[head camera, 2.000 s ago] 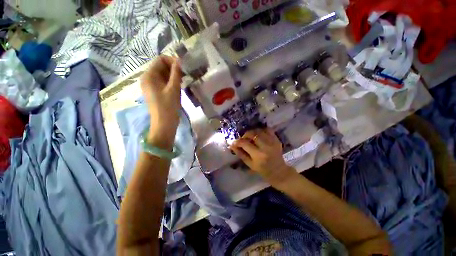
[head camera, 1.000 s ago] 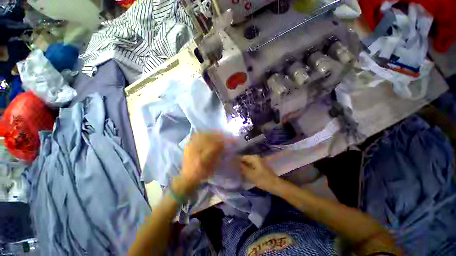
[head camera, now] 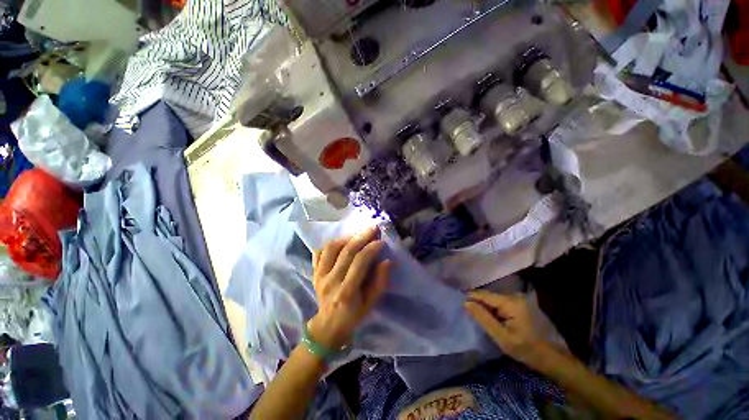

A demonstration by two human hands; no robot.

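Note:
A light blue-grey garment piece (head camera: 419, 308) lies from the lit needle area (head camera: 369, 215) of the off-white overlock machine (head camera: 316, 135) down to the wearer's lap. My left hand (head camera: 349, 279) lies on the cloth just below the needle area, fingers pointing at it, a green bangle on the wrist; it presses the cloth. My right hand (head camera: 503, 321) pinches the cloth's right edge between thumb and fingers, near the table's front edge. The cloth under the presser foot is hidden by glare.
A draped blue-grey garment pile (head camera: 140, 287) hangs left of the machine table (head camera: 205, 176). Striped cloth (head camera: 193, 61) lies behind. White scraps (head camera: 669, 57) with thin red and blue sticks lie right. A darker blue heap (head camera: 677, 287) stands right. A pale strip (head camera: 513, 234) runs along the machine's front.
My left hand has moved from the machine's left side onto the cloth below the needles. My right hand has moved away from the needles, down and right, to the cloth's edge. The cloth is spread out.

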